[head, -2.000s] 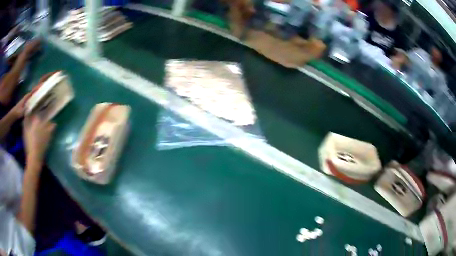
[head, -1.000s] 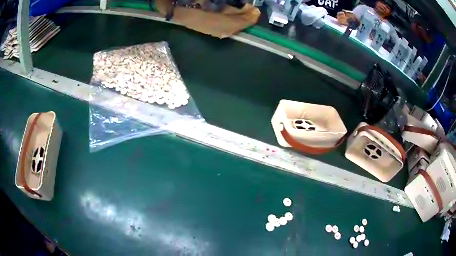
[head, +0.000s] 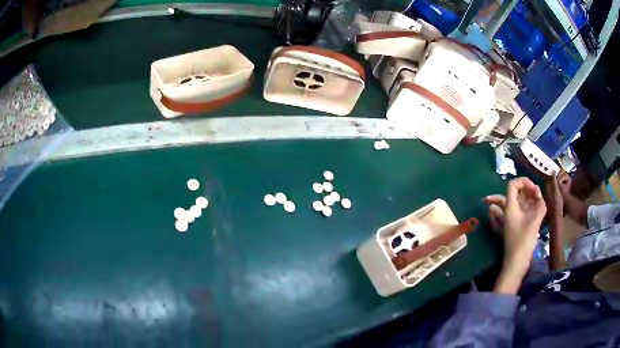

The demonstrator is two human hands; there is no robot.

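Note:
A cream open housing (head: 381, 266) lies on the green bench at lower right, open side up. A loose brown strap (head: 438, 243) lies slantwise across its opening, one end past the rim. A round dark cross-shaped opening (head: 405, 242) shows inside. My left hand (head: 520, 207), bare and in a grey-purple sleeve, is right of the housing, not touching it. Its fingers are curled and partly apart, with nothing visible in them. My right hand is not in view. Small white discs (head: 330, 198) lie in loose groups left of the housing.
Two strapped housings (head: 202, 75) (head: 314, 80) stand beyond the pale metal strip (head: 204, 134). More strapped housings (head: 435, 102) are piled at upper right, near a black bundle (head: 306, 20). A bag of caps (head: 26, 109) is at far left. Another person's arm (head: 576, 206) is at far right.
The view has swung right, so the bag and far housings appear further left. My left hand, the near housing with the loose strap, and another person's arm have come into view.

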